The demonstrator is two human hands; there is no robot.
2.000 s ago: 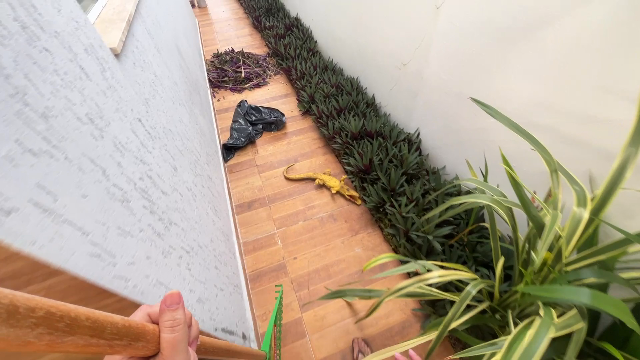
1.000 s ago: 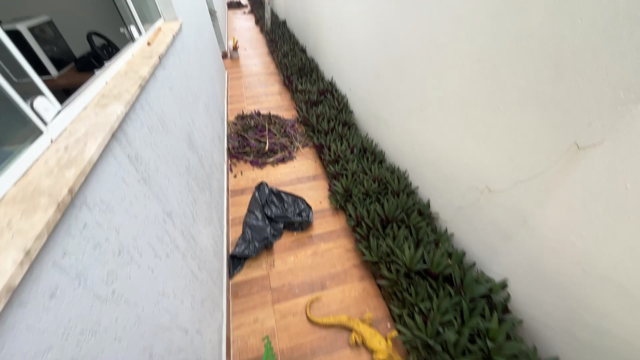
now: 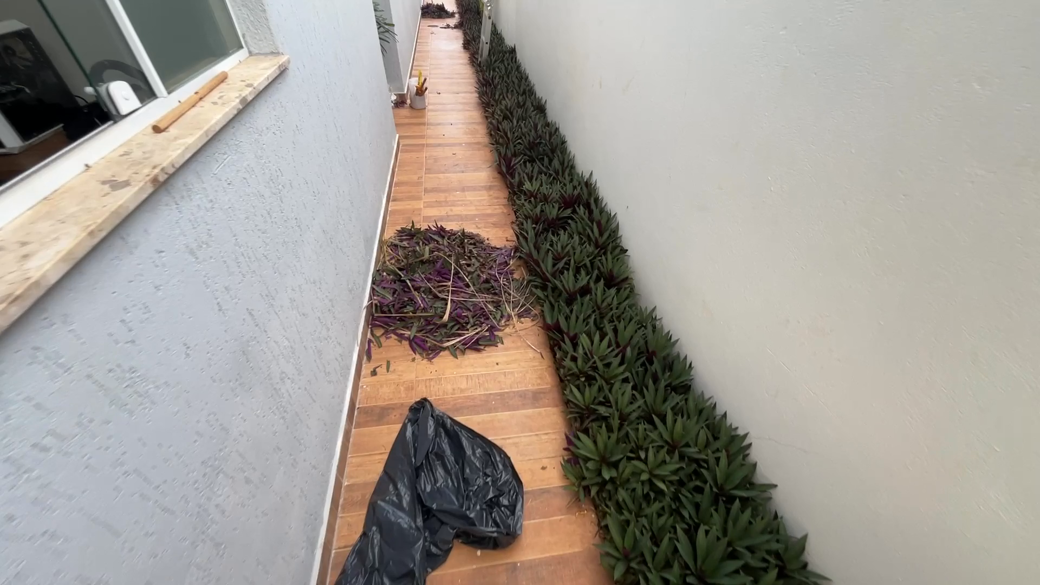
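Neither my left hand nor my right hand shows in the head view now. A crumpled black plastic bag [image 3: 443, 487] lies on the wood-look tiled walkway [image 3: 471, 382] at the bottom. Beyond it sits a heap of cut green and purple leaves with dry stalks [image 3: 447, 292], spread from the foot of the house wall to the plant bed. Farther up the walkway, a white container [image 3: 418, 97] with tools standing in it is close to the left wall.
A grey textured wall [image 3: 203, 341] with a stone window sill [image 3: 138, 162] runs along the left; a wooden stick [image 3: 190, 102] lies on the sill. Dense dark-green plants [image 3: 617, 341] border the right side below a pale wall [image 3: 812, 244]. More clippings [image 3: 437, 10] lie far ahead.
The view has moved forward along the walkway. A hand on a wooden handle with a green end, seen two seconds ago, is out of view, as are the yellow lizard figure and the striped-leaf plant.
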